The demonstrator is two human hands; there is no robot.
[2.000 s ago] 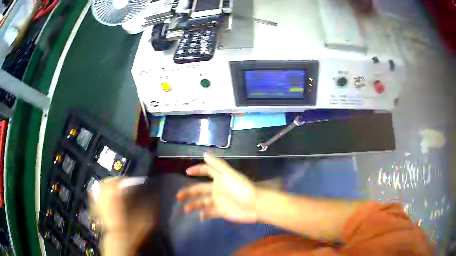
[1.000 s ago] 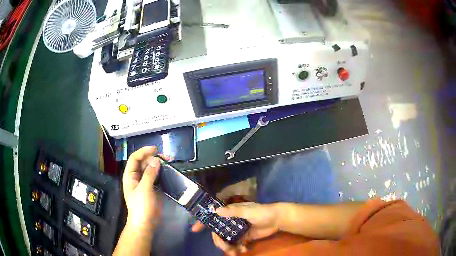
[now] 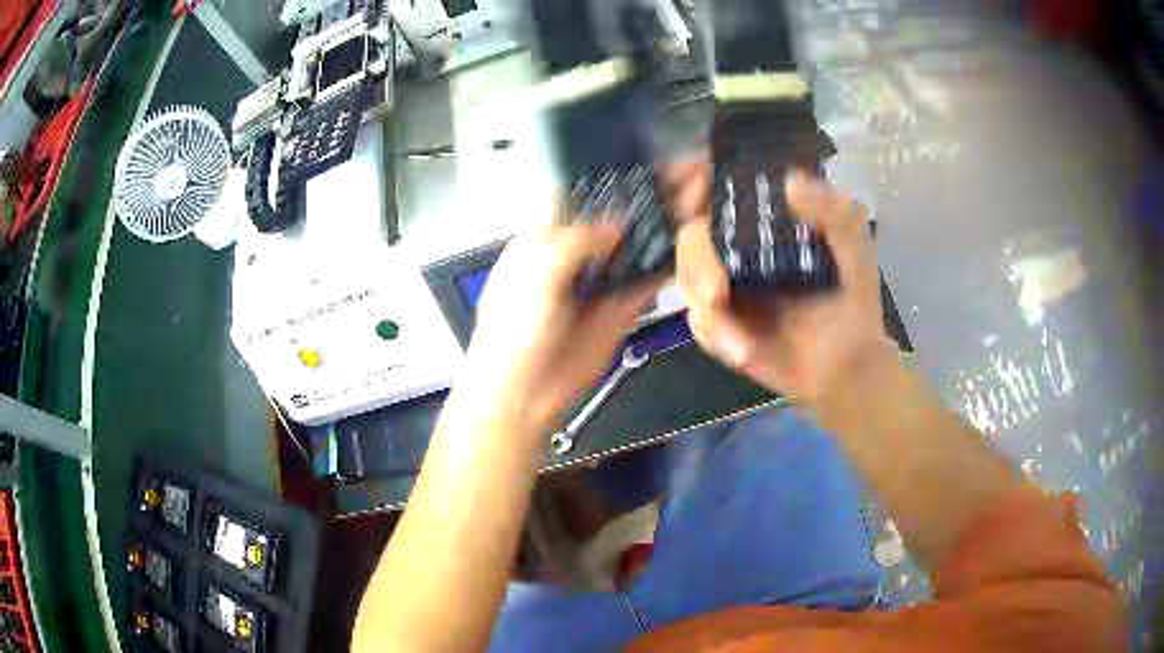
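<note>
My left hand (image 3: 543,306) holds an open flip phone (image 3: 619,211) by its keypad half; both are blurred. My right hand (image 3: 791,293) holds another open flip phone (image 3: 766,191), keypad facing me and screen half pointing away. Both phones are over the right part of the white test machine (image 3: 370,287), hiding most of its touchscreen (image 3: 474,285) and its right buttons. A further open phone (image 3: 322,138) sits in the left fixture on the machine top, keypad half towards me. No hand touches it.
A small white fan (image 3: 172,175) stands left of the machine. A black phone tray (image 3: 287,561) lies at lower left on the green bench. A wrench (image 3: 597,402) and a dark smartphone (image 3: 393,440) lie on the shelf below the machine front. A yellow button (image 3: 310,359) is at left front.
Both hands have moved up and over the machine. My left hand now holds a flip phone by the keypad half. My right hand still holds one. The view has shifted.
</note>
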